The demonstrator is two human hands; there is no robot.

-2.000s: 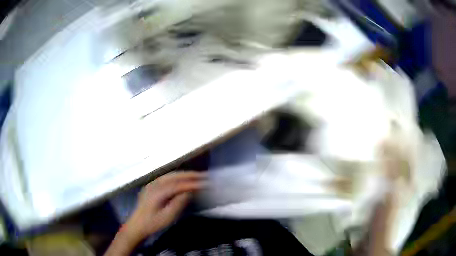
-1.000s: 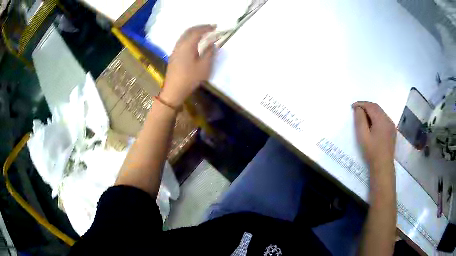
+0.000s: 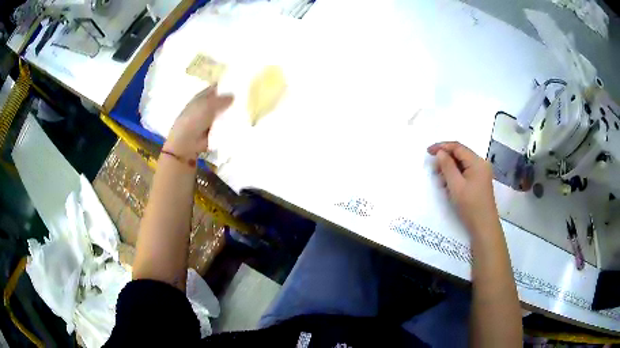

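A heap of white cloth lies at the left end of the table, over a blue tray edge. A yellow paper ticket lies on it, and a second, blurred yellow piece is to its right. My left hand is on the heap's near side, just below the ticket; glare hides whether it pinches cloth. My right hand is over the white table, left of the sewing machine, fingers curled. Cloth and table merge in the glare, so its hold cannot be told.
Pink-handled snips and a thin tool lie right of my right hand. A black object sits at the right edge. Ruler marks run along the front edge. White cloth, cardboard and a yellow frame are lower left. Another machine stands upper left.
The view has shifted, showing more of the heap and the sewing machine. The yellow papers have come into view. My left hand is now farther left on the heap; the right hand's fingers remain curled.
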